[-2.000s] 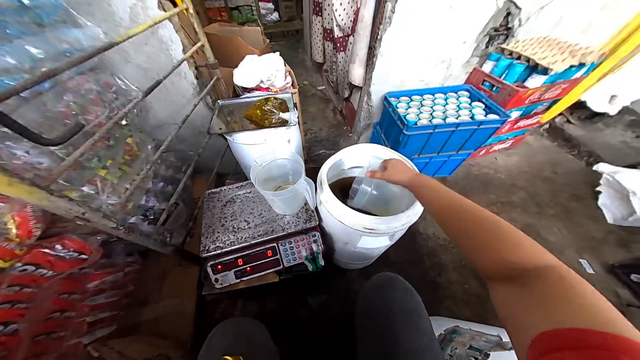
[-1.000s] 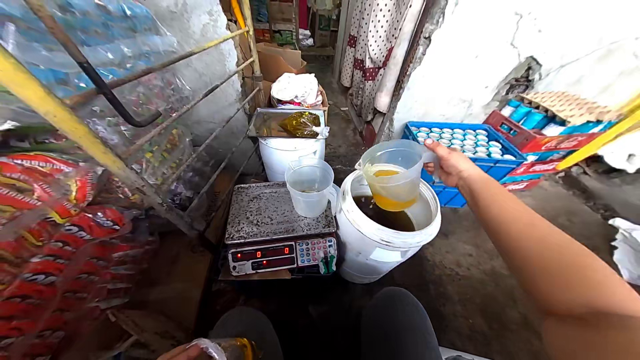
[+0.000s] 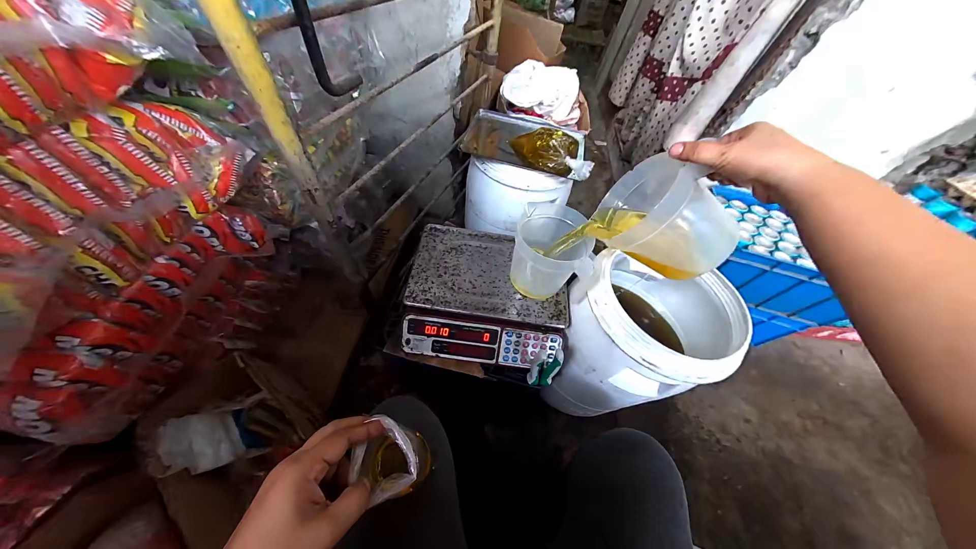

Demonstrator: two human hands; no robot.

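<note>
My right hand (image 3: 743, 156) grips the handle of a large clear plastic jug (image 3: 679, 221), tilted left over the rim of a white bucket (image 3: 637, 381). Yellow oil (image 3: 572, 238) streams from its spout into a smaller plastic measuring jug (image 3: 537, 267), upright on the metal pan of a digital scale (image 3: 457, 278). Dark liquid (image 3: 648, 316) lies inside the bucket. At the lower left, by my knee, my left hand (image 3: 320, 476) holds a clear plastic bag (image 3: 396, 461) by its mouth; the bag seems lined around a cup or similar round container with yellow liquid residue.
Behind the scale, a metal tray (image 3: 488, 141) with a tied bag of yellow oil (image 3: 545, 150) rests on another white bucket (image 3: 507, 198). Red snack packets (image 3: 137, 267) and a metal rack (image 3: 263, 84) are on the left. A blue crate (image 3: 785, 290) of cans stands at right.
My right hand has lifted the large jug out of the bucket and tipped it over the smaller jug, where oil now pours. My left hand with the bag has come fully into view.
</note>
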